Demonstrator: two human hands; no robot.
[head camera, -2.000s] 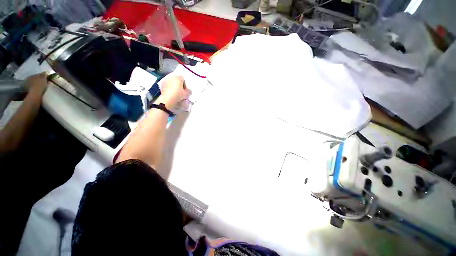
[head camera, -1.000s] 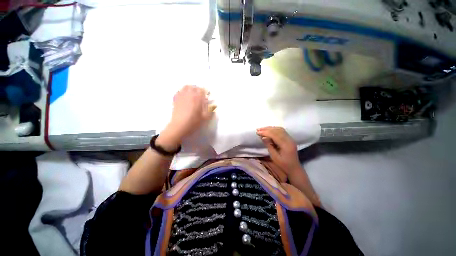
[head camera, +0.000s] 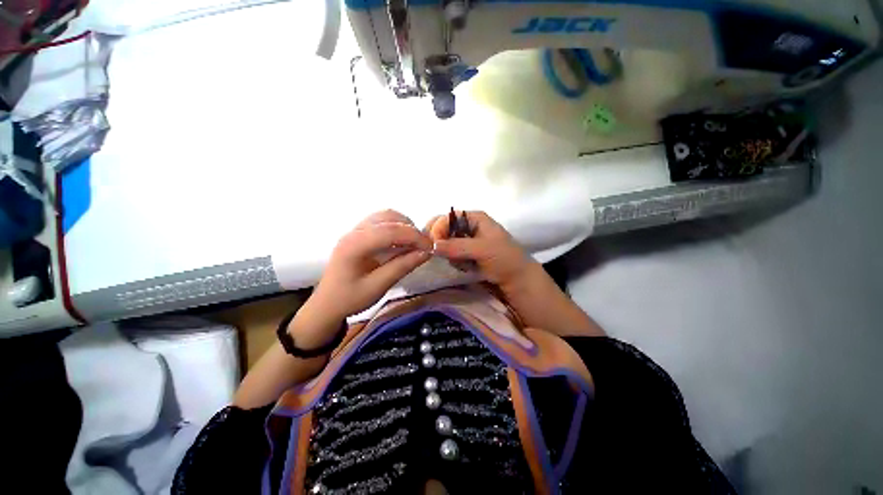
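A white garment panel (head camera: 552, 218) lies over the table's front edge and towards my lap; its outline blends into the white table. My left hand (head camera: 380, 259) is at the panel with thumb and fingertips pinched together on a tiny white bit of cloth or thread, too small to tell. My right hand (head camera: 481, 253) meets it fingertip to fingertip and holds small dark thread snips (head camera: 459, 225), points up. The sewing machine head (head camera: 581, 27) with "JACK" lettering is beyond my hands; its presser foot (head camera: 411, 92) is above and left of the snips.
Blue-handled scissors (head camera: 581, 70) and a green sticker (head camera: 600, 118) are on the machine bed. A dark patterned pouch (head camera: 736, 145) lies at the right table end. A folded white bundle (head camera: 73, 106) is at left beside a blue patch (head camera: 75, 198). White cloth (head camera: 116, 387) hangs below left.
My view has moved from the left side to the machine front. Since one second ago, both hands have come together, and the snips now show in my right hand.
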